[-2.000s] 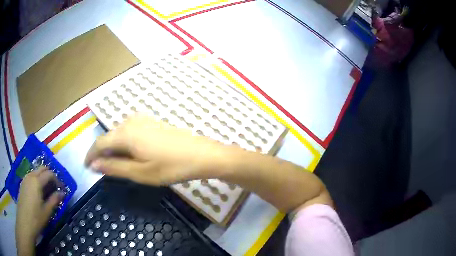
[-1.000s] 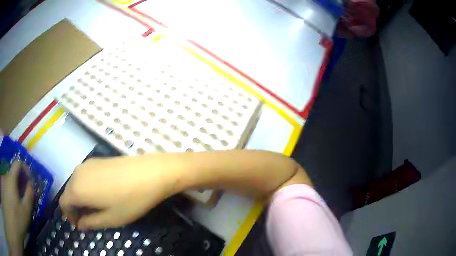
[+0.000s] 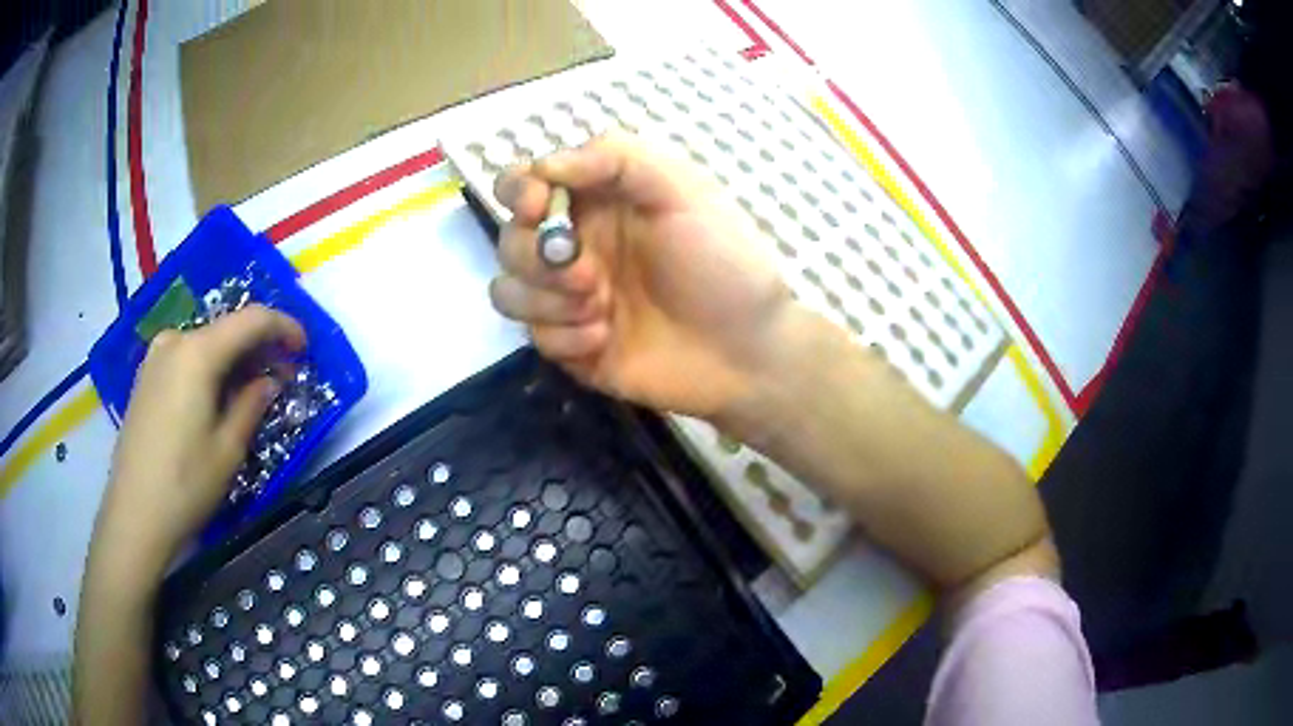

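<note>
My right hand (image 3: 667, 270) is raised over the near-left edge of the cream slotted board (image 3: 794, 170), palm partly up. It holds a short tan stick tool (image 3: 557, 207) with a round silver end, possibly a small metal part. My left hand (image 3: 192, 397) reaches into the blue parts bin (image 3: 335, 341), over a heap of silver metal parts (image 3: 301, 411). Its thumb and forefinger are apart and no part shows between them. The black parts tray (image 3: 496, 411) lies in front, with silver-centred parts in many of its round pockets.
A brown cardboard sheet (image 3: 369, 85) lies beyond the bin. Red, yellow and blue tape lines mark the white bench. The slotted board lies right of the tray, partly hidden by my right forearm. Blurred objects stand at the upper right.
My right hand has risen from over the tray and turned, showing the stick. My left hand stays in the bin. The camera view has shifted, showing more of the bin and tray.
</note>
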